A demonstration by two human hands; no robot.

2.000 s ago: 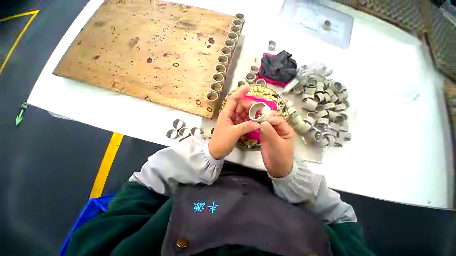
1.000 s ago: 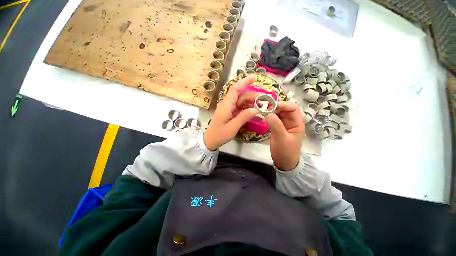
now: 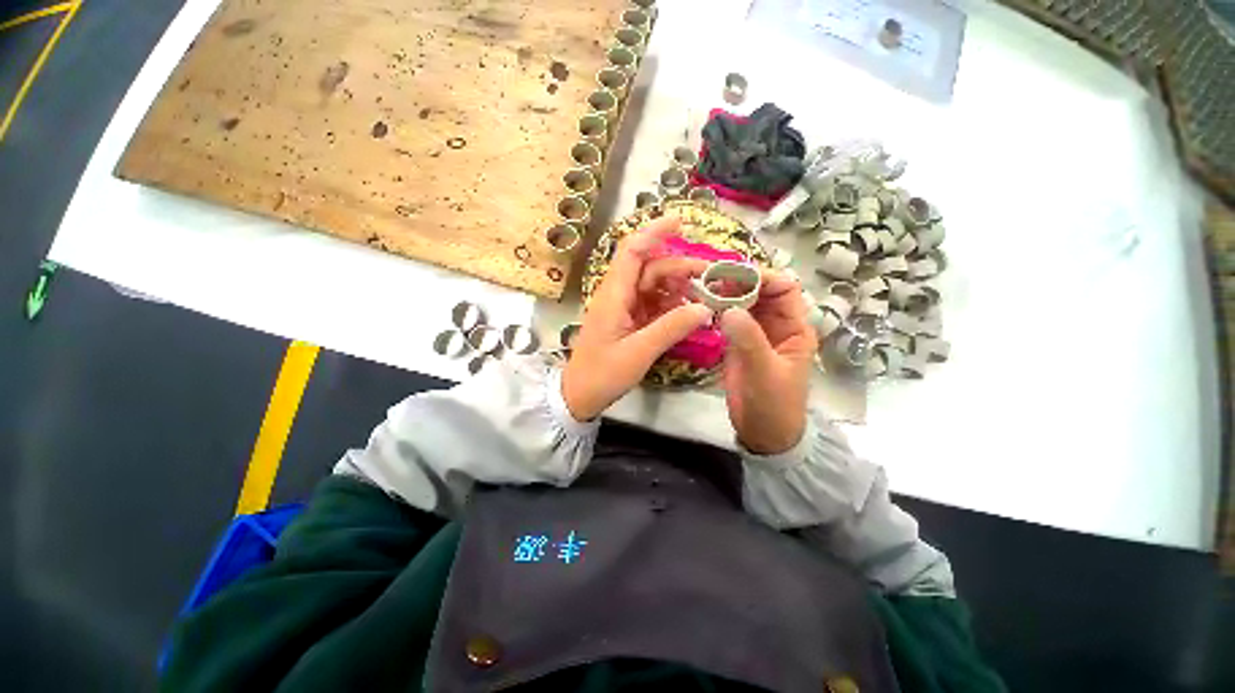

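Note:
A grey-beige ring (image 3: pixel 731 286) is held between both hands above the cushion, its opening facing up towards me. My left hand (image 3: pixel 634 325) grips its left side with the fingertips. My right hand (image 3: pixel 772 355) grips its right side, thumb below. Bright pink material (image 3: pixel 702 347) shows between and behind the hands. It lies on a round mottled yellow-black cushion (image 3: pixel 600 271), partly hidden by my hands.
A brown wooden board (image 3: pixel 366 136) at left bears rings along its right edge. A ring pile (image 3: pixel 880 264) lies right of the cushion. A dark cloth (image 3: pixel 752 149) lies beyond it. Several loose rings (image 3: pixel 467 317) stand near the front edge. A pale sheet (image 3: pixel 860 41) is at the far side.
Since the earlier frames the held ring has tilted, and its opening now looks flatter. Both hands still hold it. The whole view has shifted a little.

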